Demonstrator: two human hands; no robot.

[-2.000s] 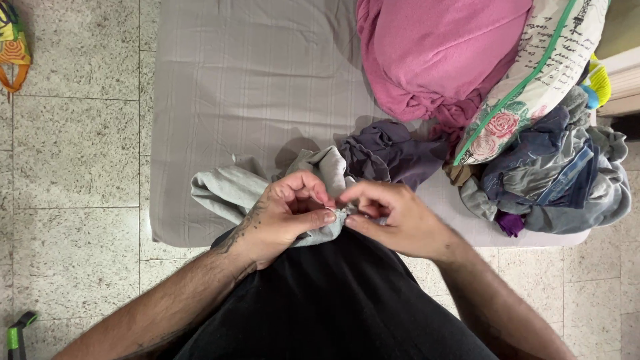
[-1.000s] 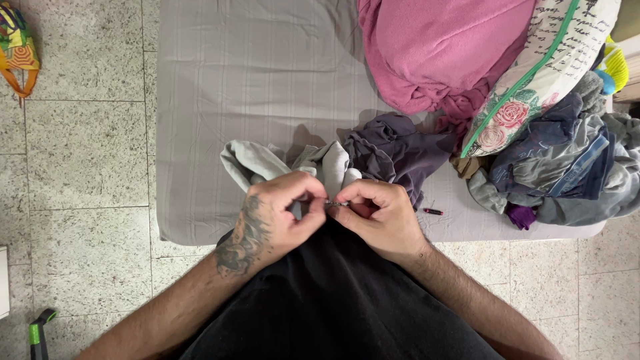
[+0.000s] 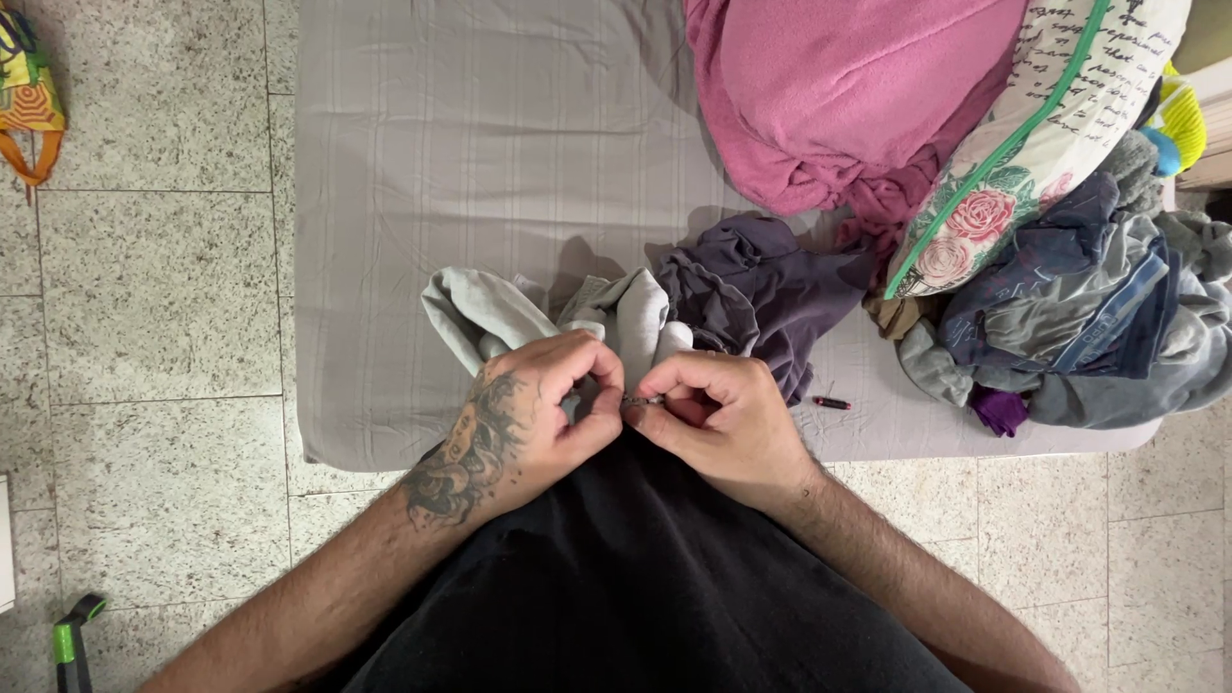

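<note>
My left hand [image 3: 549, 409] and my right hand [image 3: 717, 414] meet at the near edge of the bed, thumbs and forefingers pinched close together. Between the fingertips is a small, dark, uneven item [image 3: 642, 399], too small to name, which both hands appear to grip. Just beyond the hands lies a light grey cloth garment [image 3: 496, 303], bunched up and partly hidden by them. A dark purple-grey garment [image 3: 760, 279] is crumpled behind my right hand. To the right of that hand, a small red and black item [image 3: 832, 402] rests on the sheet.
The bed's grey striped sheet [image 3: 462, 144] bears a pink blanket [image 3: 857, 87], a floral pillow with a green edge [image 3: 1001, 183] and a clothes pile [image 3: 1088, 308]. On the tiled floor at left are a colourful bag [image 3: 29, 96] and a green and black item [image 3: 72, 640].
Both hands have turned and drawn together at the fingertips since two seconds ago; the left hand's tattooed back now shows. The small red and black item was hidden in the oldest frame.
</note>
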